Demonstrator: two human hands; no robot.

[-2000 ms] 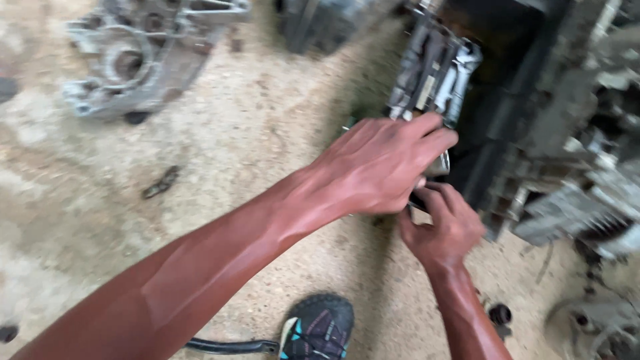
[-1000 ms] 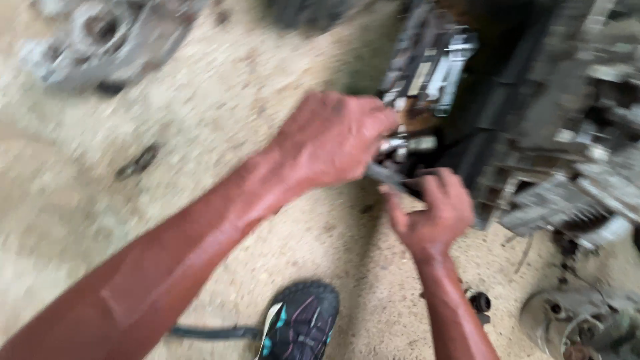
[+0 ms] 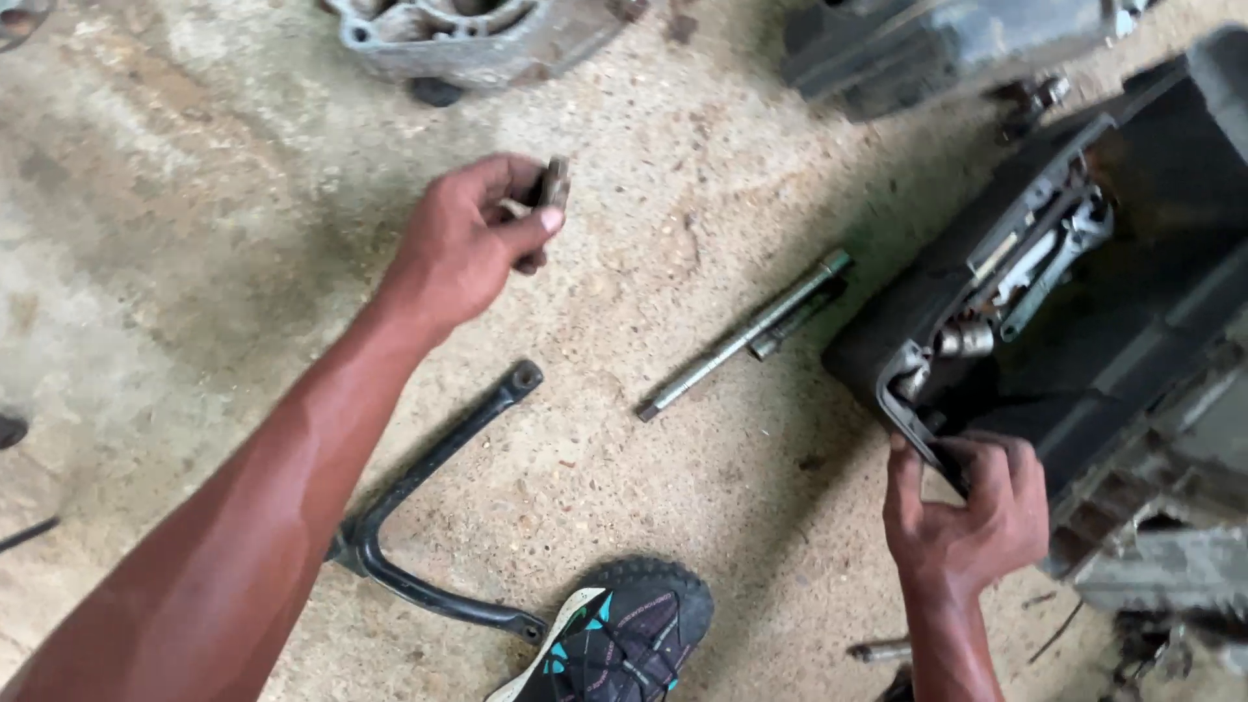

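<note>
My left hand (image 3: 468, 229) is raised over the concrete floor, its fingers closed on a small metal part (image 3: 556, 183), possibly a socket; the hand partly hides it. My right hand (image 3: 970, 507) pinches the near rim of a black plastic toolbox (image 3: 902, 414). Inside the box lie wrenches (image 3: 1048, 268) and a shiny metal socket (image 3: 965, 338). Between my hands, a long metal rod (image 3: 746, 336) rests on the floor, touching or close beside a shorter metal tube (image 3: 770, 341).
A bent black metal bracket (image 3: 419, 473) lies beside a dark shoe (image 3: 634, 634). Metal engine casings stand at the top left (image 3: 439, 49) and lower right (image 3: 1170, 575). A dark bulky part (image 3: 926, 49) is at the top.
My left hand has moved left, away from the toolbox, with a small metal part in its fingers. My right hand remains at the box's near end. The view has shifted.
</note>
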